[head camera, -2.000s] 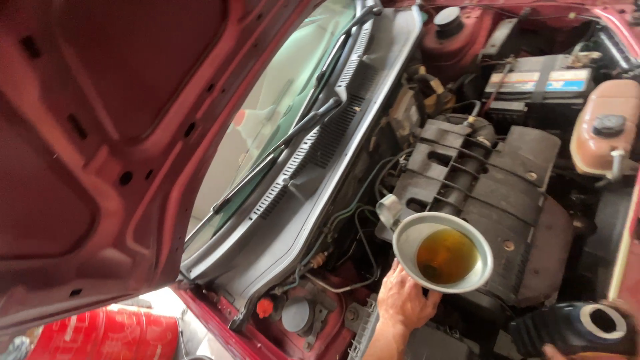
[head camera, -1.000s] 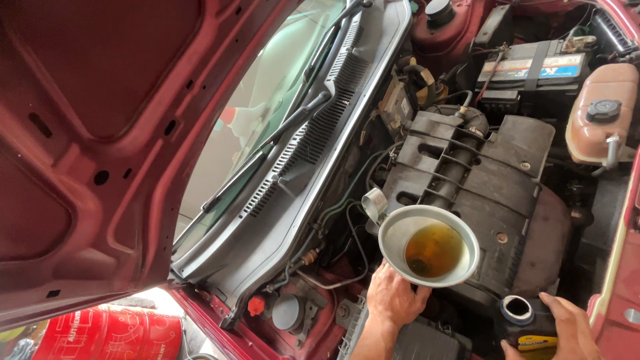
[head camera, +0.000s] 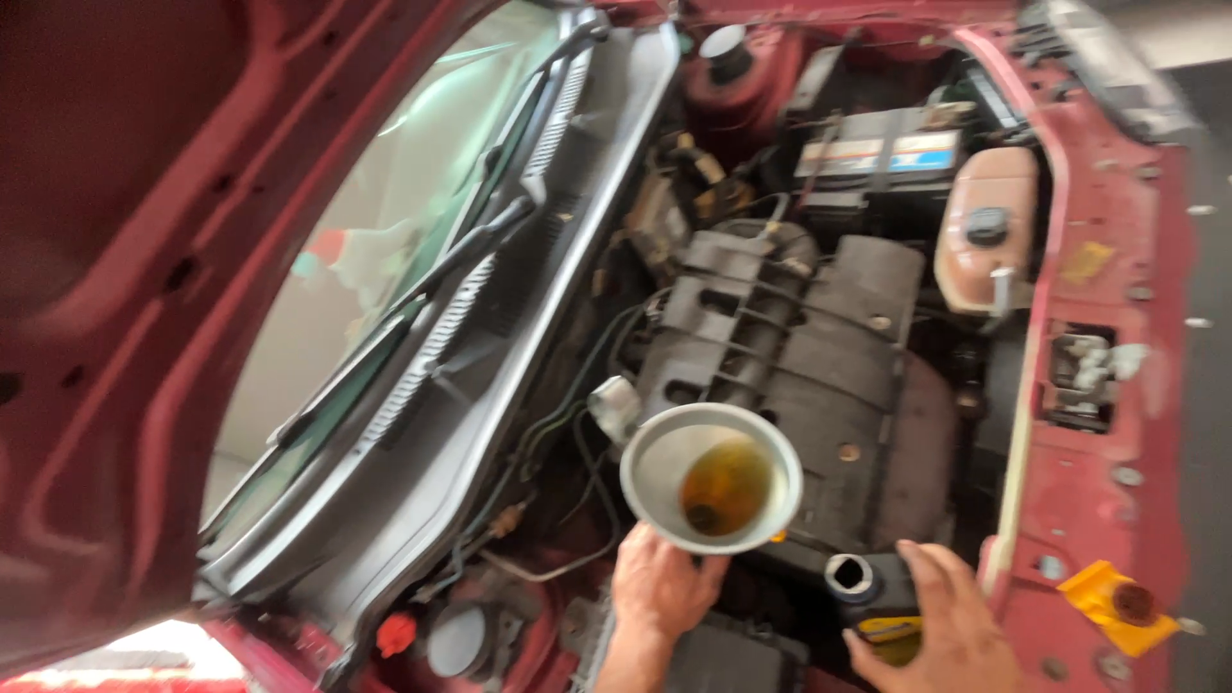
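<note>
A light grey funnel (head camera: 650, 472) with amber oil pooled in it stands over the engine, beside the black plastic engine cover (head camera: 837, 375). My left hand (head camera: 664, 587) grips the funnel from below; its fingertips are partly hidden under the rim. My right hand (head camera: 948, 635) is around a black oil bottle (head camera: 890, 582) with a yellow label, to the right of the funnel. The bottle is uncapped, its mouth facing up. On the red front panel at the lower right, a dark round cap (head camera: 1134, 603) lies on a yellow wrapper or cloth (head camera: 1097, 585).
The raised red hood (head camera: 125, 289) fills the left side, next to the windshield (head camera: 385, 221) and wipers. A battery (head camera: 876, 159) and a coolant reservoir (head camera: 991, 221) sit at the upper right. A red cap (head camera: 396, 634) is at the lower left of the bay.
The bottle, low at the right edge two seconds ago, now stands nearer the funnel with my right hand around it. My left hand stays at the funnel. The view has shifted right.
</note>
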